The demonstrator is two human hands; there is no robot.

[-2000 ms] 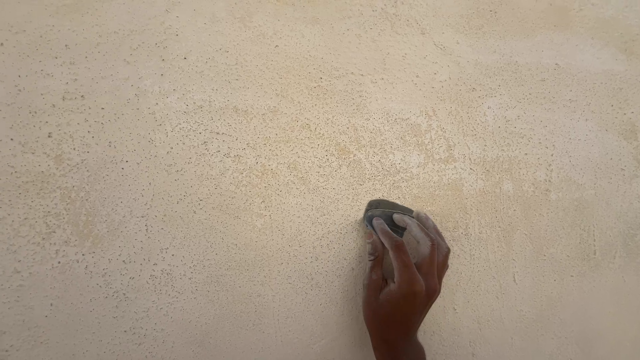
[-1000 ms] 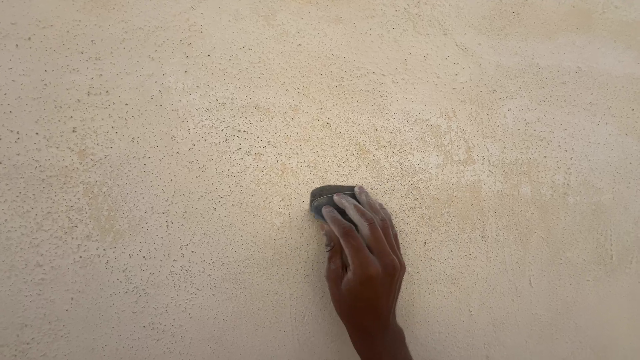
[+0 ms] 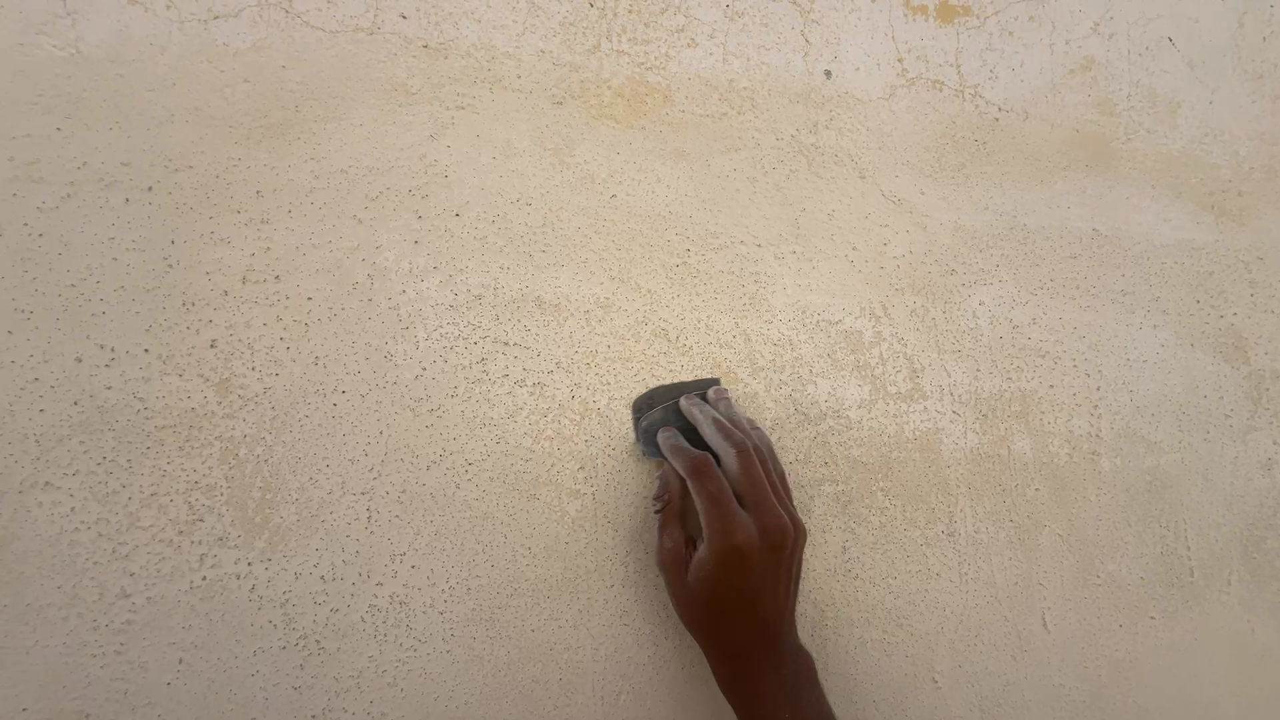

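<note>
My right hand point(image 3: 740, 530) reaches up from the bottom edge, right of centre, with its back towards me and the thumb at the left. Its fingers press a dark, curved piece of what looks like sandpaper point(image 3: 665, 405) against a cream plastered wall point(image 3: 400, 480). Pale dust coats the fingertips. A thin light line crosses the dark piece, and part of it is hidden under the fingers. My left hand is not in view.
The wall fills the whole view, with many small pits and patchy beige areas. Fine cracks point(image 3: 950, 90) run along its upper part, near a small yellowish patch point(image 3: 940, 12) at the top right.
My right hand has moved left along the wall with the dark piece under its fingers. The view has shifted upward, bringing the cracks in.
</note>
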